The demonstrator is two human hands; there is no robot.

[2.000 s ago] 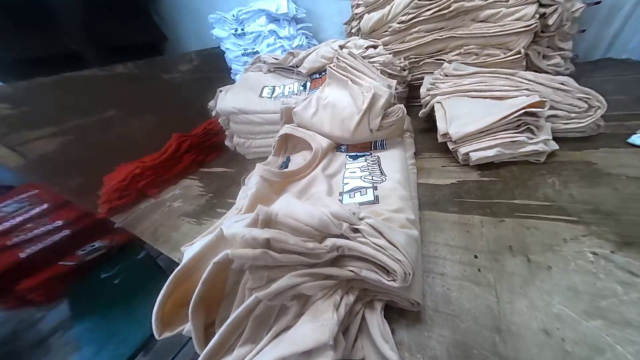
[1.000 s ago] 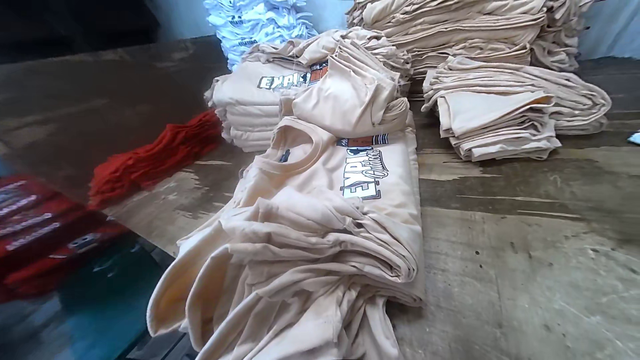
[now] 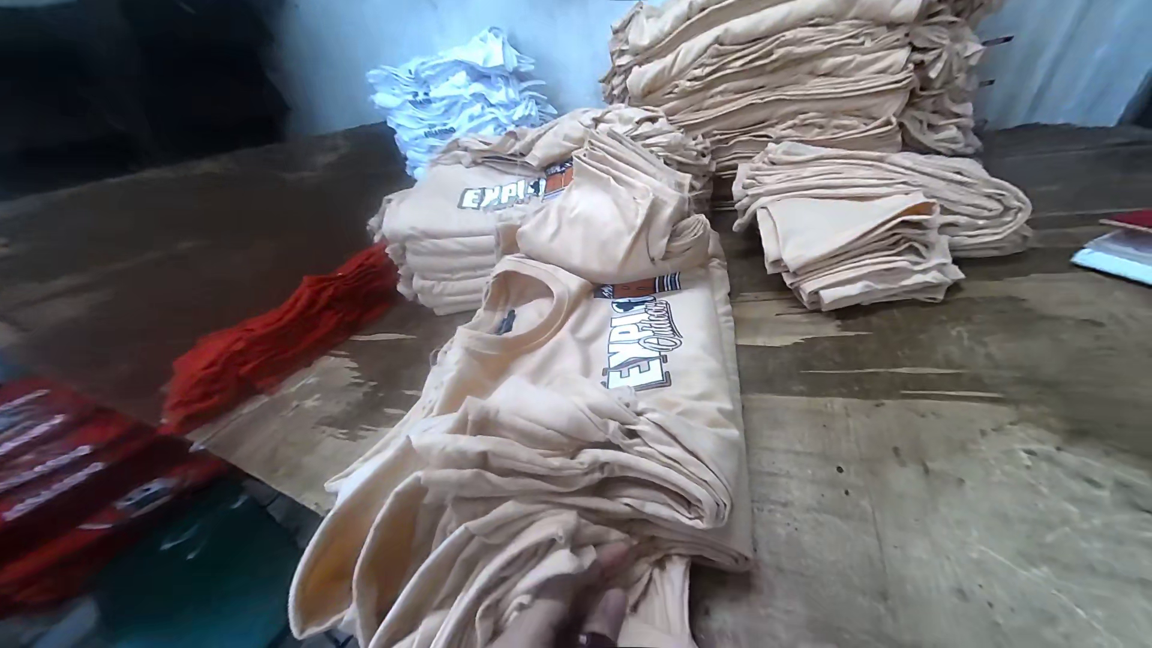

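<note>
A pile of beige printed T-shirts (image 3: 666, 342) lies lengthwise on the table, its round collars to the left and loose sleeves bunched toward the bottom edge. What looks like my left hand (image 3: 585, 598) touches those bunched sleeves at the bottom centre; it is dim, blurred and partly cut off, so whether its fingers grip the cloth is unclear. A folded beige bundle (image 3: 598, 211) rests on the pile's far end, beside a stack of folded printed beige shirts (image 3: 441, 247). My right hand is out of view.
Tall beige garment stacks (image 3: 774, 72) stand at the back, with a smaller folded beige pile (image 3: 855, 234) in front. White garments (image 3: 459, 103) are stacked at back left. Red cloth (image 3: 279, 333) lies along the wooden table (image 3: 900, 477); red printed garments (image 3: 63, 477) are at the lower left.
A hand has come into view at the bottom centre, on the bunched beige sleeves. The beige piles look unmoved.
</note>
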